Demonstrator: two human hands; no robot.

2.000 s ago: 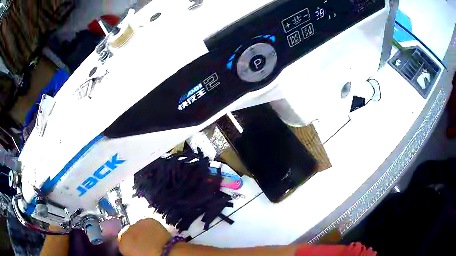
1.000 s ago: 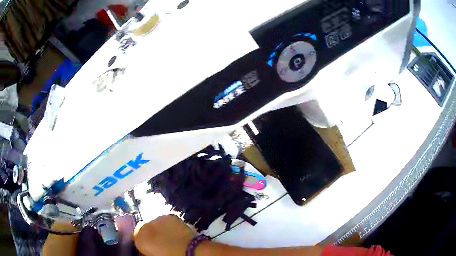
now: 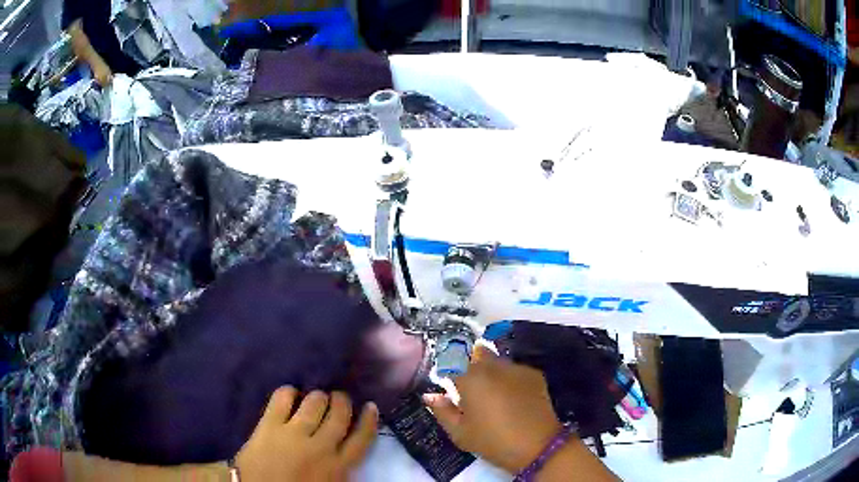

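A fuzzy plaid coat (image 3: 141, 235) lies left of the needle with its dark purple inner side (image 3: 235, 339) up. My left hand (image 3: 306, 438) rests on the purple side near the front, fingers a little apart. My right hand (image 3: 499, 405) is beside the presser foot and needle area (image 3: 450, 353); its thumb is bent toward the fabric edge, and whether it grips anything is unclear. A black strip with white print, seemingly a label (image 3: 429, 438), lies between my hands. The needle tip is hidden by machine parts and fingers.
The white JACK machine head (image 3: 584, 273) spans centre to right. A pile of dark strips (image 3: 565, 367), a pink-and-blue item (image 3: 631, 405) and a flat black rectangle (image 3: 692, 395) lie right of my right hand. A folded plaid piece with purple patch (image 3: 320, 75) lies behind. Another person's arm (image 3: 89, 52) shows upper left.
The view has swung left, bringing the coat and both hands into fuller view. Earlier, both were mostly hidden or cut off at the lower left. The strip pile now appears farther right.
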